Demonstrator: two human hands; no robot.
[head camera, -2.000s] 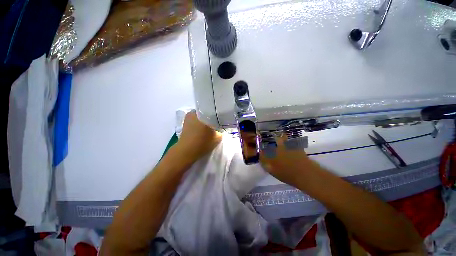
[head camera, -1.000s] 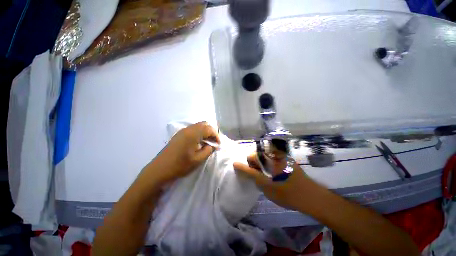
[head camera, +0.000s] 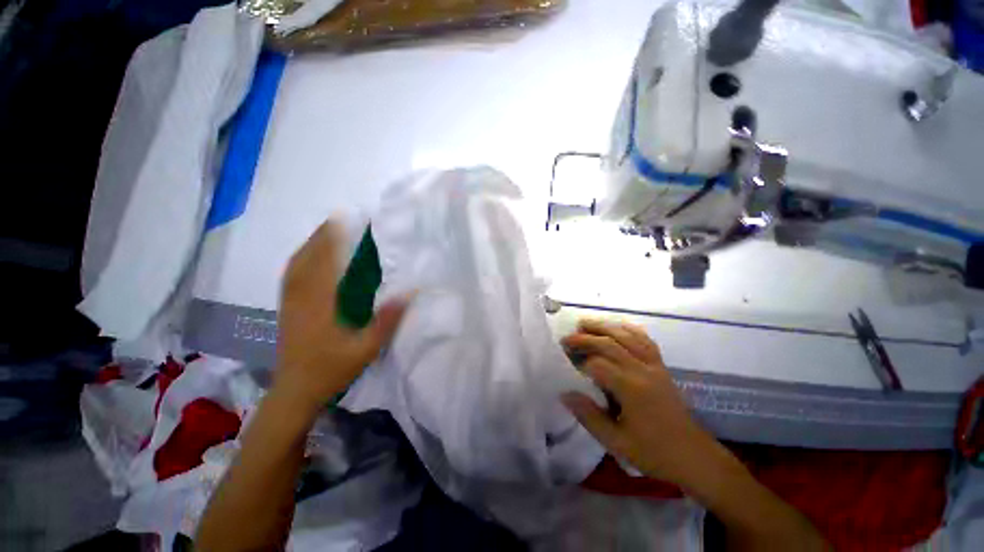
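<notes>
The white garment body (head camera: 464, 323) lies bunched on the table left of the machine head and hangs over the front edge. A dark green panel (head camera: 360, 280) shows at its left side. My left hand (head camera: 329, 313) is at the garment's left edge, fingers spread and blurred, with the thumb over the cloth. My right hand (head camera: 626, 388) is at the garment's right edge near the table front, fingers bent; whether it grips the cloth is hard to tell. The white sewing machine (head camera: 680, 129) stands to the right, its presser foot area clear of the cloth.
Thread snips (head camera: 875, 350) lie on the table at right, with red-handled scissors (head camera: 971, 418) at the right edge. White strips (head camera: 178, 183) and blue tape (head camera: 247, 140) are at left. A shiny brown package (head camera: 421, 24) is behind. Red cloth (head camera: 852, 491) lies below the table.
The white garment has moved left, out from under the machine head, and lies spread more widely. My hands have moved apart. The view has shifted, showing the machine further right.
</notes>
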